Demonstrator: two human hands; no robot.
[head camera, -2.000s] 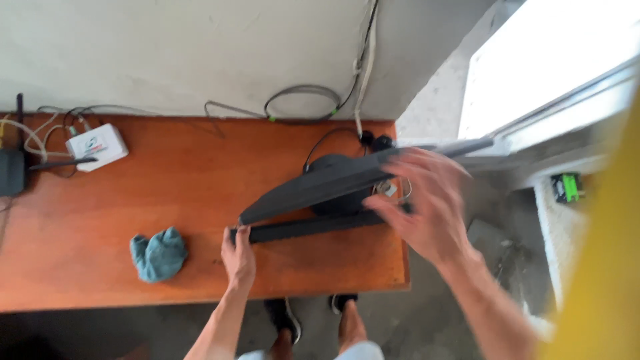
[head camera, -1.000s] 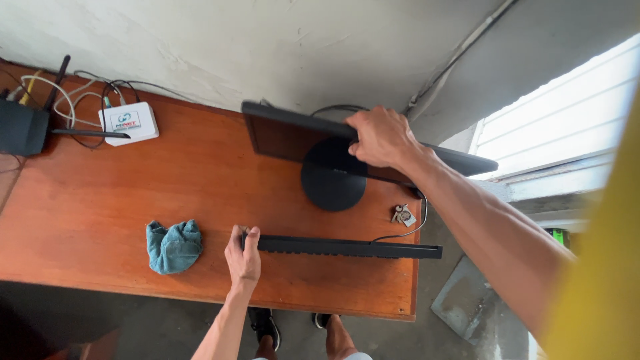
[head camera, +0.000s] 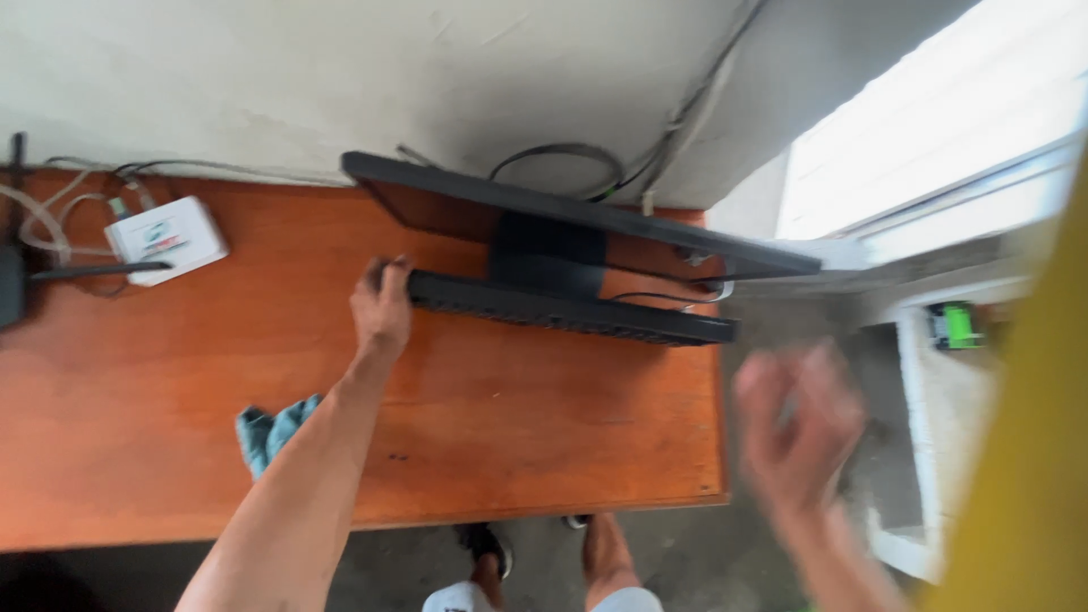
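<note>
My left hand (head camera: 382, 306) grips the left end of a black keyboard (head camera: 569, 313), which is tilted on its long edge, keys toward me. Just behind it stands a black monitor (head camera: 578, 212) on a dark round base (head camera: 544, 255), partly hidden by the keyboard. My right hand (head camera: 799, 416), blurred, is off the desk's right edge, touching neither; its fingers look curled, and whether they hold anything is unclear. A crumpled teal cloth (head camera: 276, 429) lies on the wooden desk (head camera: 527, 425), partly covered by my left forearm.
A white network box (head camera: 170, 240) with cables sits at the back left, beside a black router (head camera: 10, 285) with antennas. A looped black cable (head camera: 557, 151) rests by the wall. At the right are a bright window and a ledge holding a green and black object (head camera: 956, 325).
My right hand has let go of the monitor's top edge and moved right, off the desk. My left hand has moved the keyboard back, close to the monitor.
</note>
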